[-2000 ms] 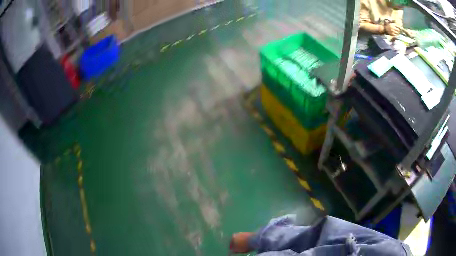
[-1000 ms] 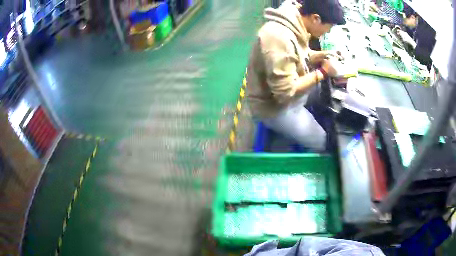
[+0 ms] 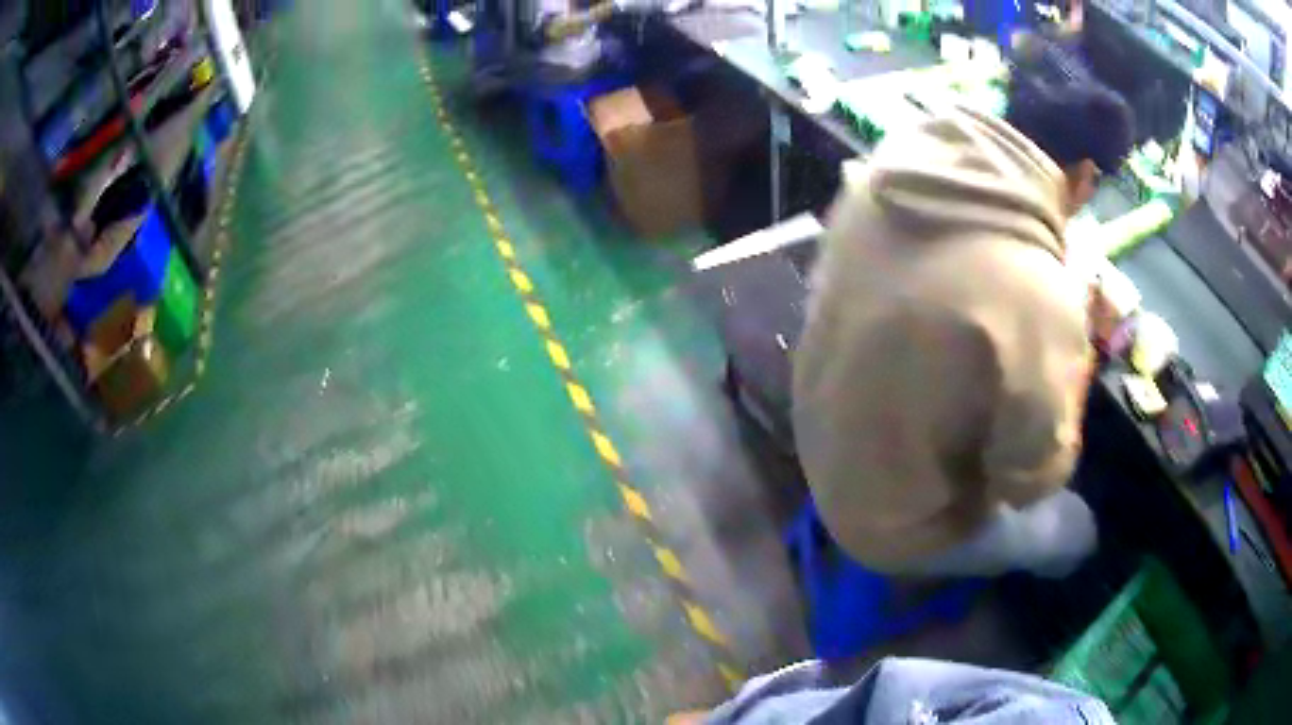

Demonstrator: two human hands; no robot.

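Neither hand shows clearly. A blue-grey sleeve or garment of mine (image 3: 935,694) shows at the bottom edge, with a small skin-coloured patch at its left end, cut off by the edge; I cannot tell which hand it belongs to. Nearest in front is a green crate (image 3: 1134,659) at the lower right, partly cut off, with pale boards in it. A seated person in a tan hooded top (image 3: 949,340) sits beside it on a blue stool (image 3: 864,602), turned to the bench.
The green floor aisle (image 3: 468,467) has a yellow-black tape line (image 3: 567,375). A cardboard box (image 3: 649,163) stands under the bench at the back. Shelves with a blue bin (image 3: 125,266) and a cardboard box (image 3: 128,366) are on the left. The bench (image 3: 1190,305) runs along the right.
The view has moved forward along the aisle. The seated person is now nearer, and the green crate has shifted to the lower right corner.
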